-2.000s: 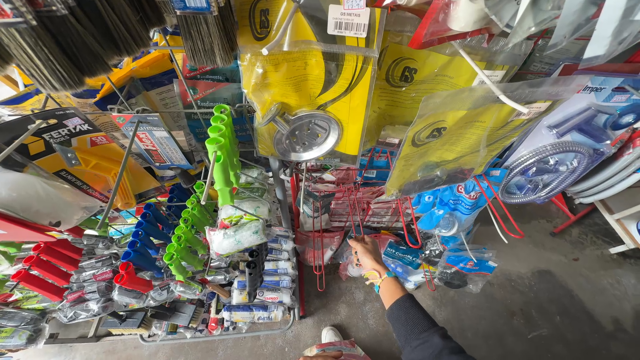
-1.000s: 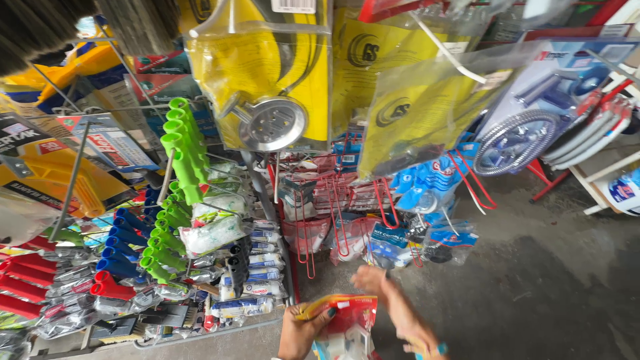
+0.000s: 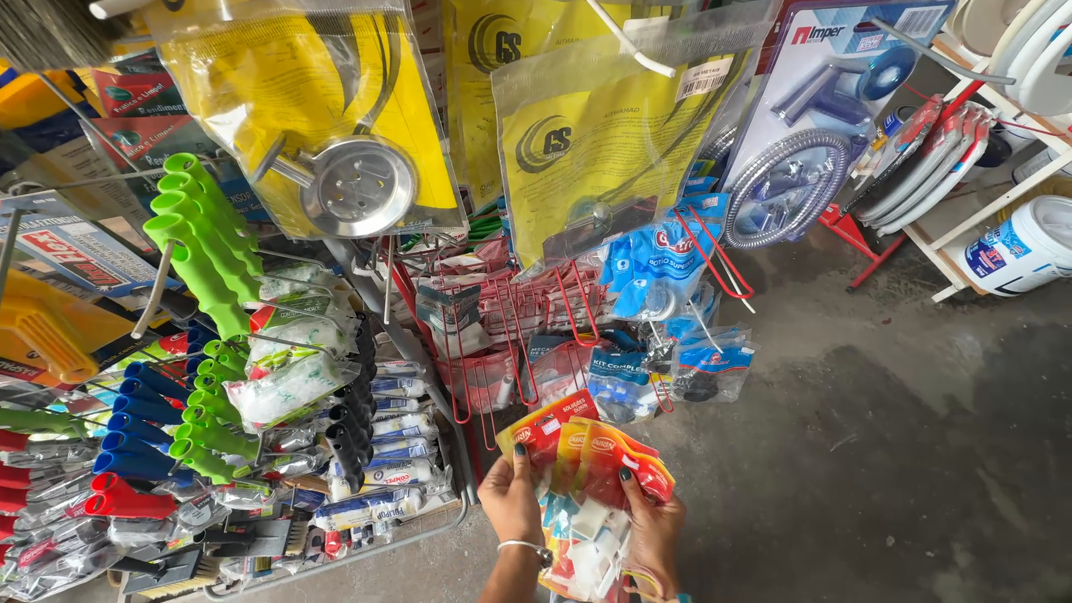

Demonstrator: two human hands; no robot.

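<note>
Several red and yellow carded plastic packets [image 3: 586, 494], with small white parts inside, are held fanned out low in the head view. My left hand [image 3: 512, 496] grips their left edge, thumb on the front card. On the right side, my right hand [image 3: 653, 523] pinches the cards between thumb and fingers. Just above the packets are red wire display hooks [image 3: 519, 360] and a bagged blue-and-white kit [image 3: 624, 385]. The palms and the lower ends of the packets are partly hidden.
Yellow bagged metal fittings [image 3: 356, 188] hang overhead, beside a carded hand shower with coiled hose [image 3: 787, 188]. Green plastic roller handles [image 3: 201, 234] and packed rollers [image 3: 389, 473] crowd the left rack. A white bucket [image 3: 1017, 247] stands on a shelf at right, above concrete floor [image 3: 837, 502].
Two seconds ago one hand was reaching at the red hooks. Both hands are now lower, holding packets. Since one second ago the right hand has closed on them and they are fanned out.
</note>
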